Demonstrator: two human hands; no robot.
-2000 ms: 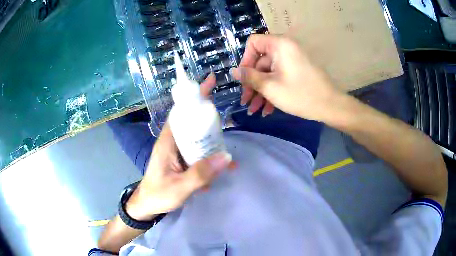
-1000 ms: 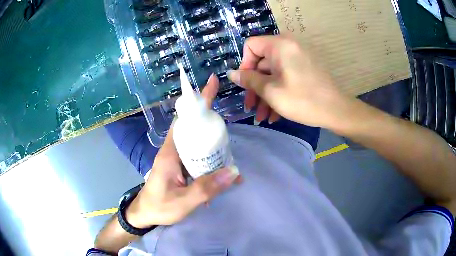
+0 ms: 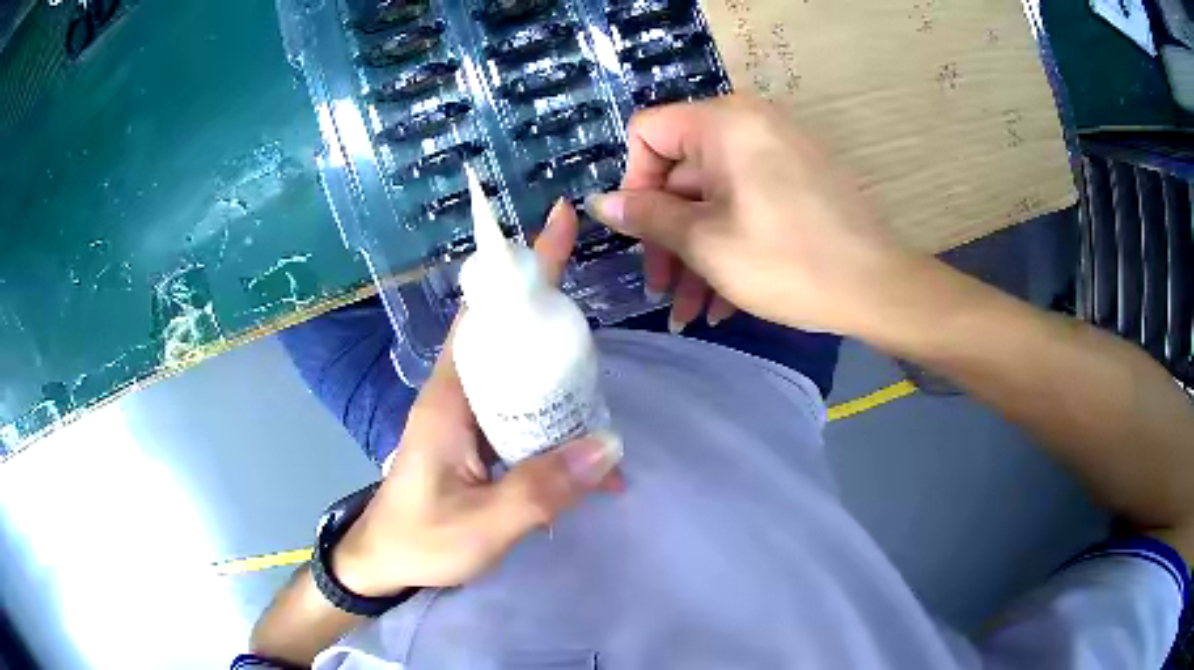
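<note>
My left hand (image 3: 439, 504) is shut around a white squeeze bottle (image 3: 530, 360) with small print. Its thin pointed nozzle points up and away from me over the near end of a clear plastic tray (image 3: 343, 170). Black round parts (image 3: 426, 121) stand in columns in the tray. My right hand (image 3: 733, 210) is over the tray's near right part, right of the nozzle, with thumb and index finger pinched together. A pale spot shows at the fingertips; I cannot tell whether it is a nail or a small thing.
A tan cardboard sheet (image 3: 904, 118) with faint marks lies over the tray's right part. The worn green mat (image 3: 144, 170) is at left. The tray overhangs the bench's front edge above my legs. A dark ribbed object (image 3: 1133, 249) stands at right.
Since the first frame the bottle and left hand have moved slightly down and right in view. The tray and cardboard have also shifted in view. Both hands keep their holds.
</note>
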